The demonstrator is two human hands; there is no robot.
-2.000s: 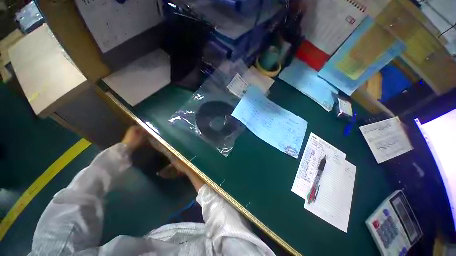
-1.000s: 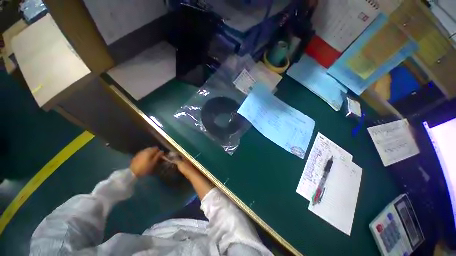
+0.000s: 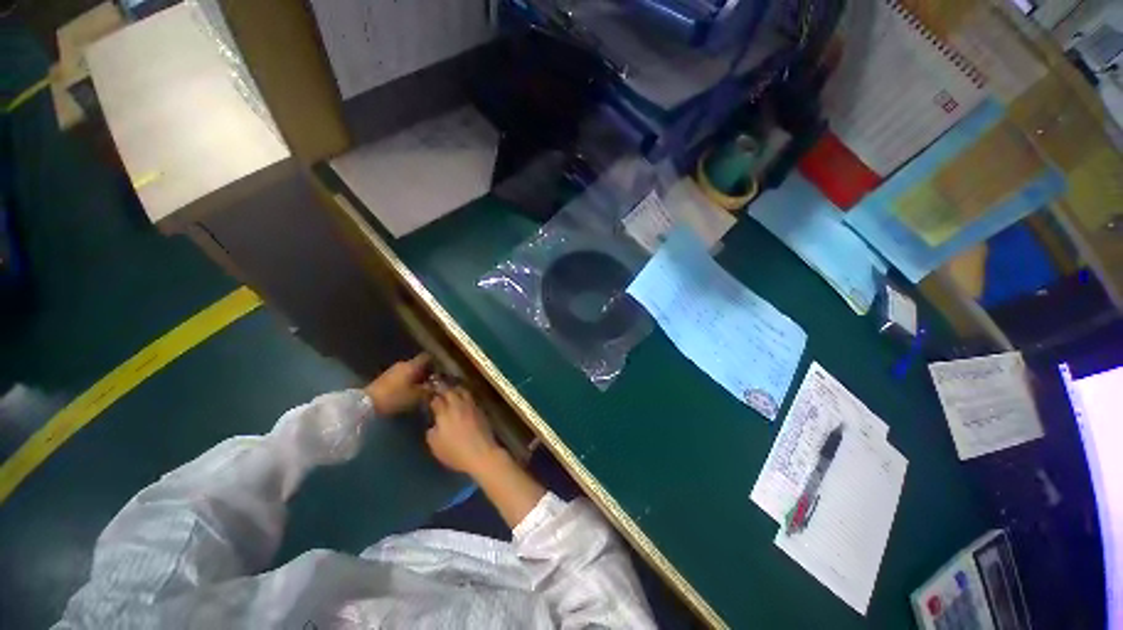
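My left hand (image 3: 400,385) and my right hand (image 3: 461,431) are close together below the desk's front edge, beside an open gap that looks like a drawer. The fingers of both hands are bent and meet at something small and dark, too small and blurred to name. I cannot tell which hand grips it. Both forearms are in white sleeves. On the desk above lie a clear plastic bag (image 3: 503,282) with a black ring (image 3: 569,295), a light-blue form (image 3: 727,322), a handwritten card (image 3: 807,425) and a lined slip (image 3: 862,529) with a pen (image 3: 815,480) on them.
The green desktop (image 3: 591,425) has a hard front edge right above my hands. A calculator (image 3: 967,597) is at the lower right. A tape roll (image 3: 727,185), a small box (image 3: 897,310) and blue trays (image 3: 665,92) stand at the back. A cabinet (image 3: 185,111) is at the left.
The view has shifted, so the desk things sit further right. My hands have come together by the desk edge, and the gap below the edge shows more. The papers, pen and bag have not moved.
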